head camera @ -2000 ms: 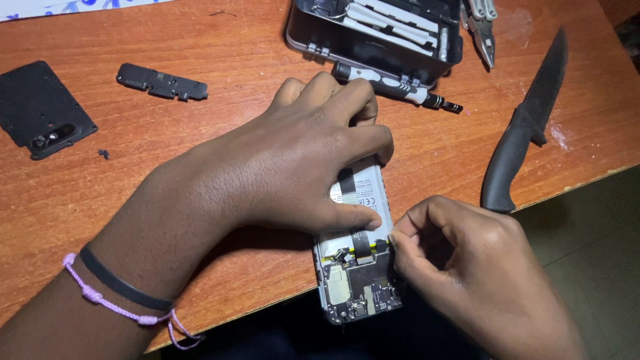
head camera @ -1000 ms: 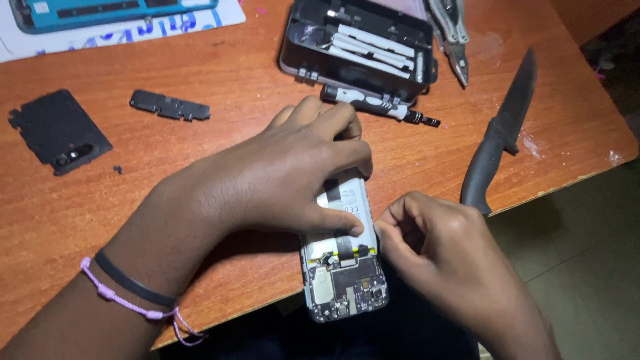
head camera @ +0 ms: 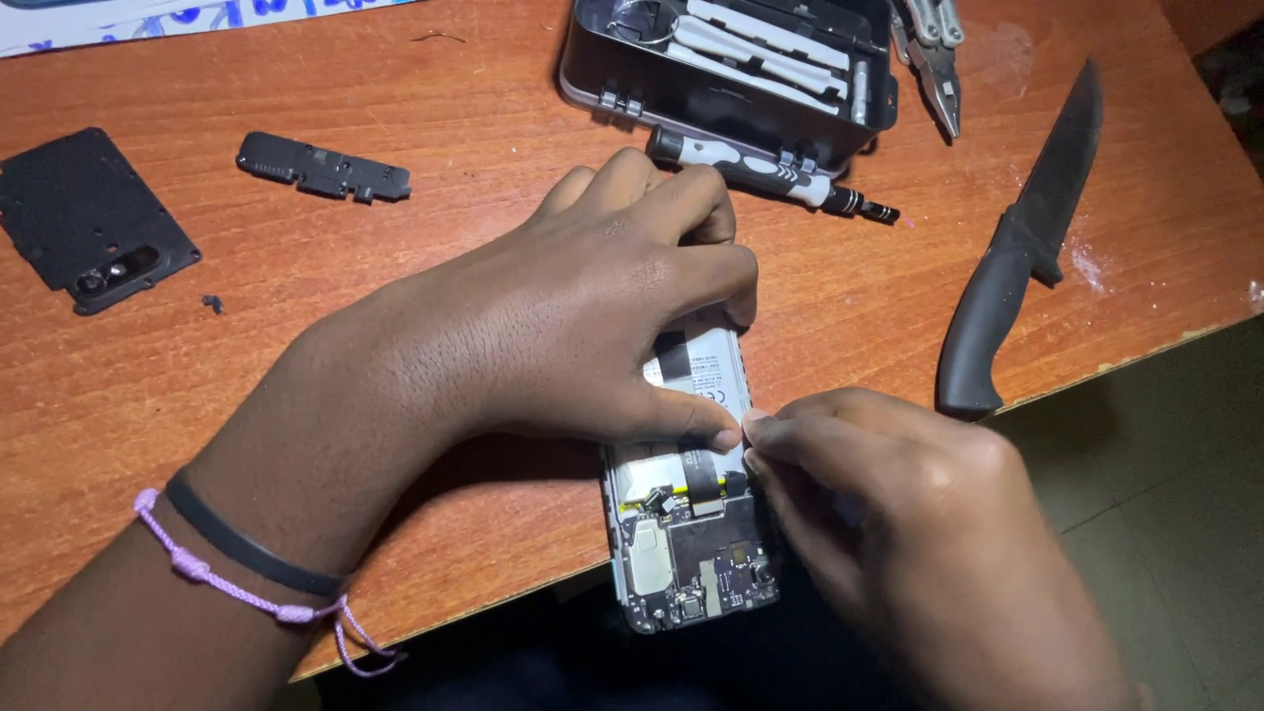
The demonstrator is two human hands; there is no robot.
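An opened smartphone lies at the table's front edge, its circuit board end sticking out past the edge. Its battery bears writing and black strips, and a black flex cable runs from it towards the board. My left hand lies across the upper part of the phone, thumb on the battery and curled fingers at the far right side, gripping it. At the phone's right side, my right hand has thumb and forefinger pinched together against the frame beside the battery. Whether something thin is between those fingertips is hidden.
A black back cover part with camera lenses, a black plastic bracket and a tiny black piece lie left. Behind are a precision screwdriver, an open tool case and pliers. A black-handled knife lies right.
The view shifts somewhat between frames. Both hands stay at the phone in nearly the same pose, with the right fingertips still at its side edge. No object has plainly been moved.
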